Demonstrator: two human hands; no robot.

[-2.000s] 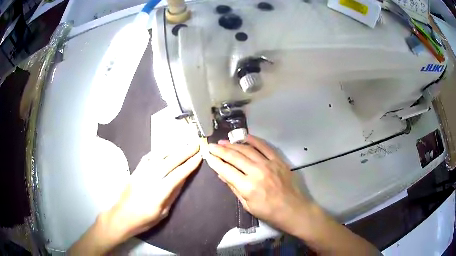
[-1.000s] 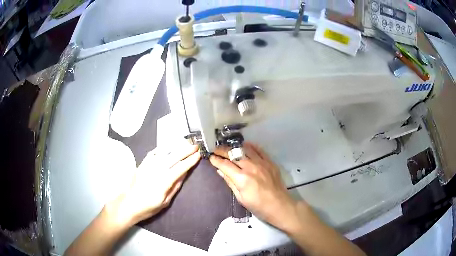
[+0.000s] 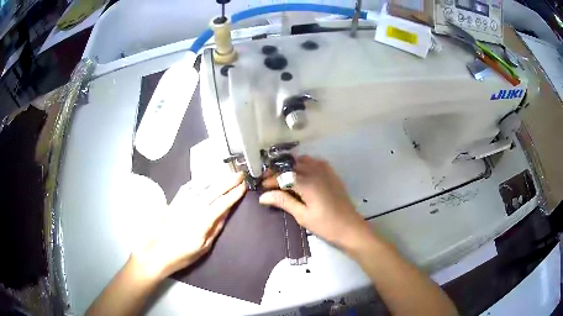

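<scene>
A dark brown-purple garment panel (image 3: 247, 247) lies on the table under the sewing machine (image 3: 346, 92). A pale piece, perhaps the patch pocket (image 3: 205, 165), lies on it left of the machine head, glaring white. My left hand (image 3: 191, 228) lies flat over panel and pale piece, fingertips at the presser foot (image 3: 252, 181), holding the cloth down. My right hand (image 3: 318, 200) is on the foot's right side, thumb and forefinger apart, other fingers partly behind the silvery knob (image 3: 287, 179). Its grip is unclear. The needle point is hidden.
The lit lamp (image 3: 166, 114) hangs left of the head on a blue tube (image 3: 278, 8). A dark panel stack (image 3: 23, 203) lies beyond the taped left edge. A white box (image 3: 402, 34), control box (image 3: 472, 15) and snips and pens (image 3: 497, 62) are at the back.
The right hand's fingers have shifted back and curled, with its thumb now apart from the forefinger. The left hand stays at the foot. The camera view has shifted, showing more of the machine's back than at first.
</scene>
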